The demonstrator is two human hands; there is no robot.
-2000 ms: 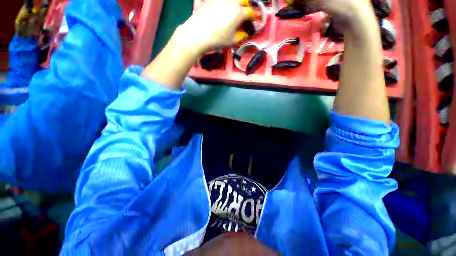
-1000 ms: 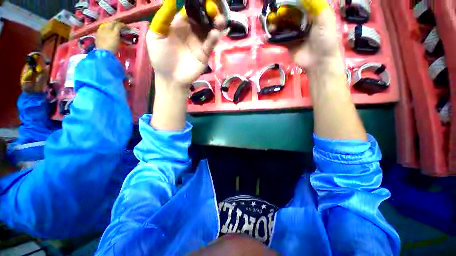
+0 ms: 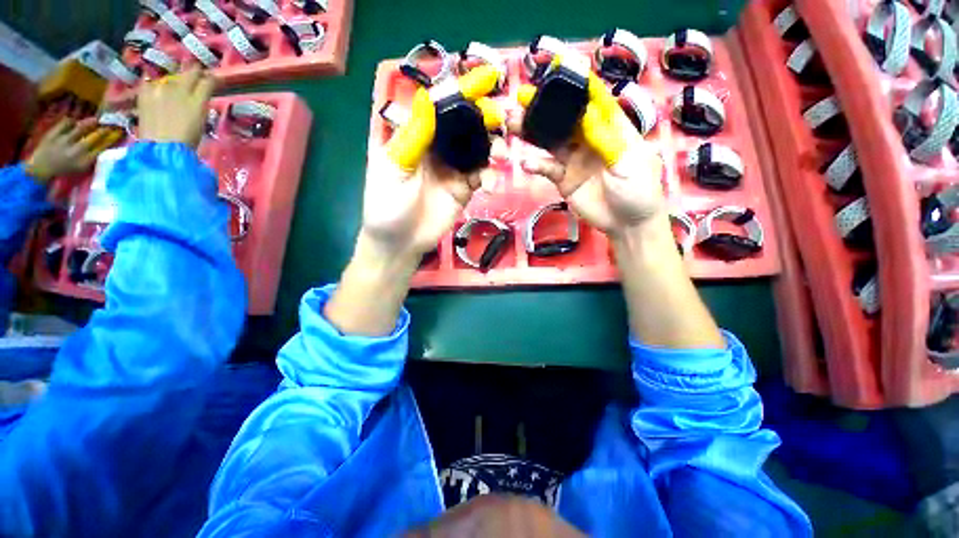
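Observation:
My left hand (image 3: 415,179) holds a smartwatch (image 3: 461,133) between yellow-cotted thumb and fingers. My right hand (image 3: 620,173) holds a second smartwatch (image 3: 555,108) the same way. Both watches show dark, unlit fronts and are held side by side above the pink foam tray (image 3: 589,272). Their straps are mostly hidden by the fingers. More watches with looped pale straps sit in the tray pockets, such as one at the front (image 3: 552,233) and one at the right (image 3: 715,166). Part of the tray is hidden under my hands.
Stacked pink trays (image 3: 902,347) with watches stand at the right. A neighbouring person's blue sleeve (image 3: 174,236) and hands are at the left over another pink tray (image 3: 282,200). A further tray (image 3: 339,47) lies at the upper left. The green bench top (image 3: 494,328) shows in front.
Both hands have come closer together, each with a watch, and the watches now show dark fronts. The view has shifted, showing more of the tray. The neighbour's hands have moved.

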